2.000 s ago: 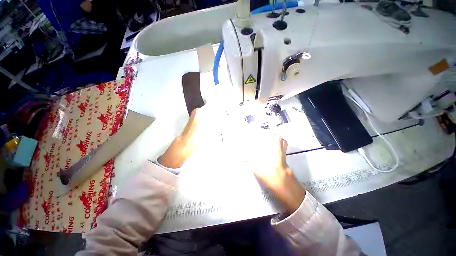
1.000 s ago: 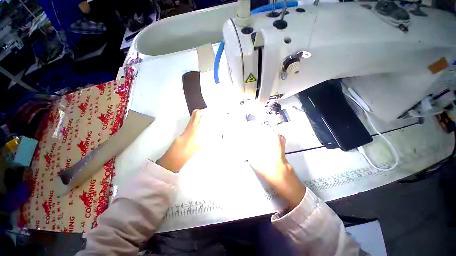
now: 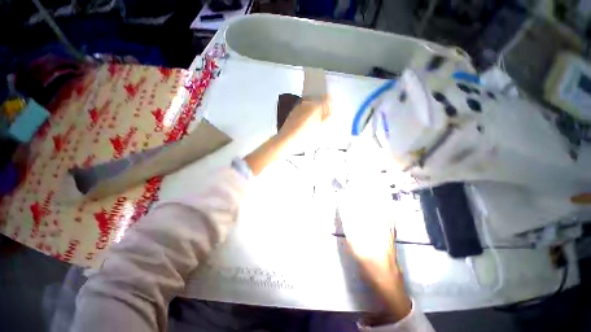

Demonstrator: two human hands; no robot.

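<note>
My left hand (image 3: 295, 130) reaches over the table to the left of the machine, at the dark brown piece (image 3: 285, 110) and the lower end of a beige strip (image 3: 313, 82). Its fingertips are washed out, so a grip cannot be told. My right hand (image 3: 372, 237) lies in front of the needle area, mostly lost in glare; whether it holds fabric cannot be told. The needle and presser foot are hidden by glare. The white sewing machine head (image 3: 440, 123) is blurred. A long beige strip with a grey end (image 3: 175, 155) lies at left.
A tan board with red print (image 3: 123, 136) lies at left under the long strip. A black phone-like rectangle (image 3: 455, 220) and a white cable (image 3: 492, 259) lie under the machine arm. A blue tube (image 3: 367, 110) curves at the head. A raised white rim (image 3: 278, 39) stands at the back.
The view has swung, and the machine now appears tilted and further right. My left hand has moved away from the needle area, up to the dark piece. My right hand remains near the needle area.
</note>
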